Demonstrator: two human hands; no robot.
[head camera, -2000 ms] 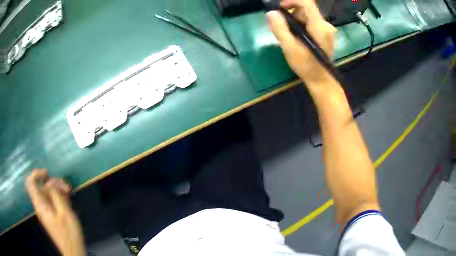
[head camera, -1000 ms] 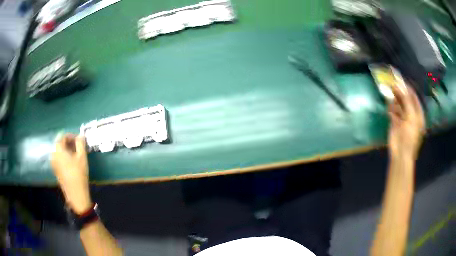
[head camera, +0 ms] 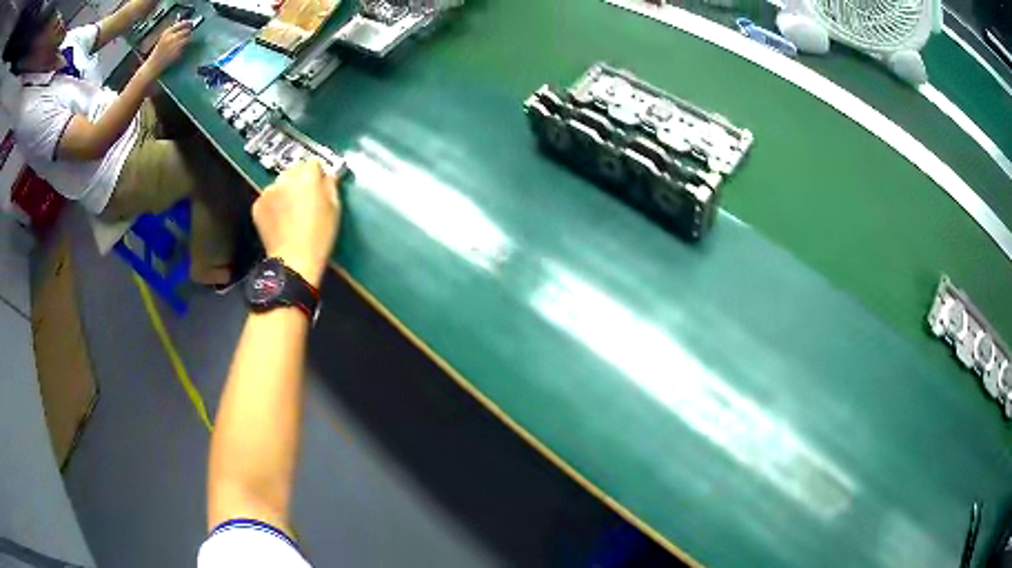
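My left hand (head camera: 297, 211), with a watch on the wrist, is at the near edge of the green-matted bench (head camera: 477, 333). Its fingers are on the near end of a silver metal bracket plate (head camera: 272, 139) that lies along the bench edge toward the far left. My right hand is out of the picture. A dark fixture block (head camera: 627, 166) stands mid-bench with a silver bracket plate (head camera: 666, 117) beside it. Another bracket plate (head camera: 974, 338) lies at the right edge. The dark tip of a tool, perhaps tweezers (head camera: 972, 533), shows at the bottom right.
A person (head camera: 94, 122) in a white shirt sits at the far left on a blue stool (head camera: 161, 250). More metal parts (head camera: 383, 24) and a blue sheet (head camera: 253, 64) lie at the bench's far end. A white fan (head camera: 877, 24) stands at the top right.
The view has swung left. My left hand has moved left along the bench with the bracket plate from in front of me. My right hand and the soldering station have left the picture.
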